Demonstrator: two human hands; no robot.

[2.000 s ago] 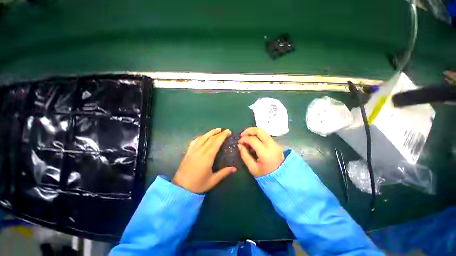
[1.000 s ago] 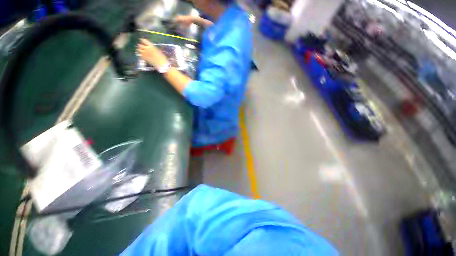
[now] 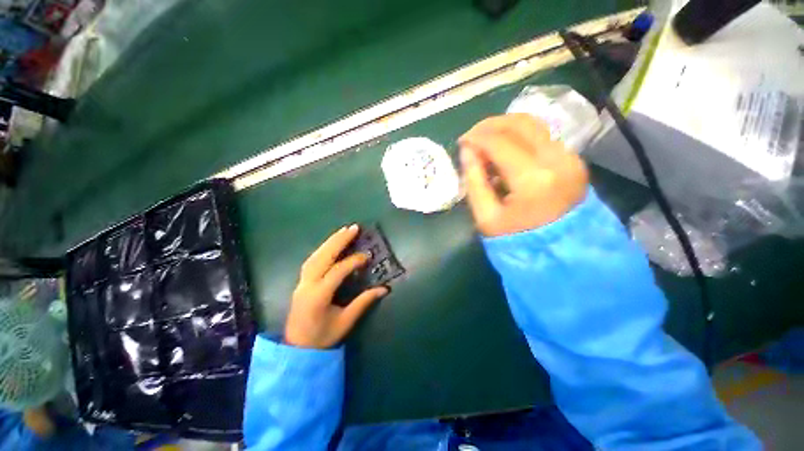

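Observation:
A small black housing lies on the green worktop. My left hand holds it from the left, with a finger on its top and the thumb at its lower edge. My right hand is raised to the right of the left parts bag, thumb and forefinger close together and slightly blurred; whether a tiny part is between them cannot be told. The left parts bag is open, with small contents. The right parts bag is partly hidden behind my right hand.
A black compartment tray is at left. The pale edge rail runs before the green conveyor. At right are a white carton, a clear plastic bag and a black cable. A fan is at far left.
The view swung right to a neighbouring worker and the floor, then back to the worktop. My right hand, at the housing two seconds ago, is now up beside the bags. My left hand is at the housing.

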